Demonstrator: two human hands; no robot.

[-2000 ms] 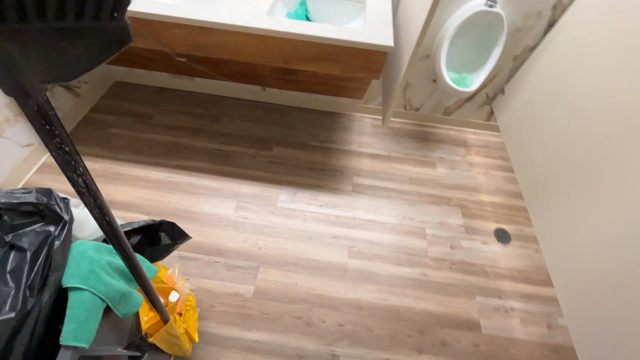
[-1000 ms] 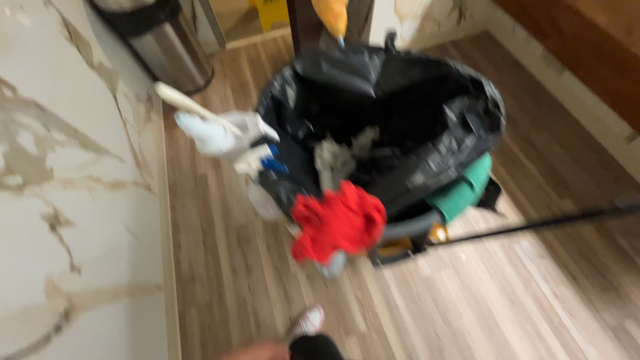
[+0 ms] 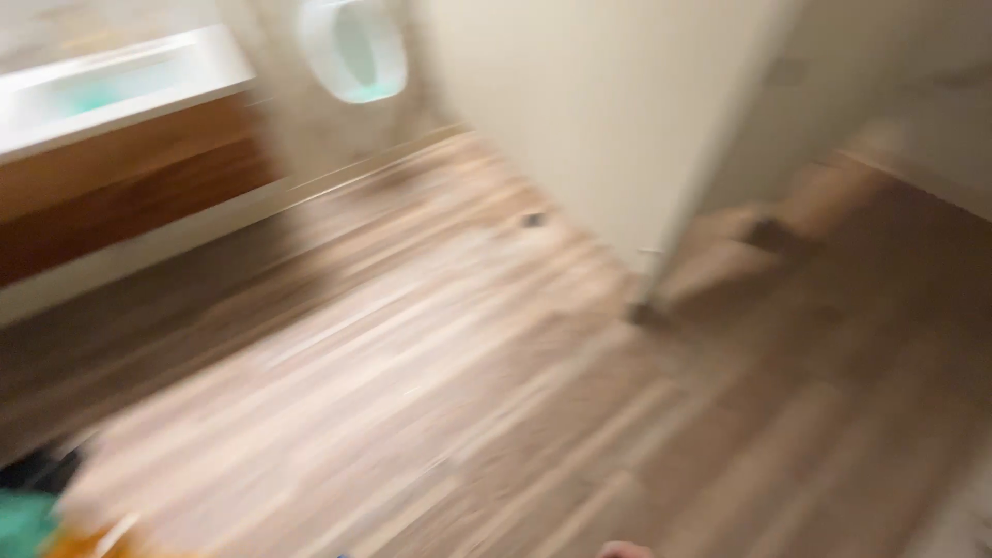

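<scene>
The head view is badly blurred. At its bottom edge shows a small skin-coloured bit point(image 3: 625, 549), perhaps part of a hand; which one, and what it touches, I cannot tell. Neither my left hand nor my right hand can be made out otherwise. In the lower left corner lie a green cloth point(image 3: 25, 523) and something orange-yellow point(image 3: 105, 541), with a piece of black plastic point(image 3: 43, 467) above them. A sink point(image 3: 116, 89) with something green in it is at the upper left, and a white urinal point(image 3: 356, 50) hangs on the wall beside it.
A wood-fronted counter point(image 3: 132, 178) juts out at the left. A pale partition panel point(image 3: 597, 116) stands at centre right, its foot on the wood-look floor point(image 3: 372, 403). Near the panel is a floor drain point(image 3: 533, 220). Beyond the panel the floor is darker.
The view has swung from the black-lined bin to the sink, urinal and partition. The red cloth and most of the bin seen a second ago are out of view.
</scene>
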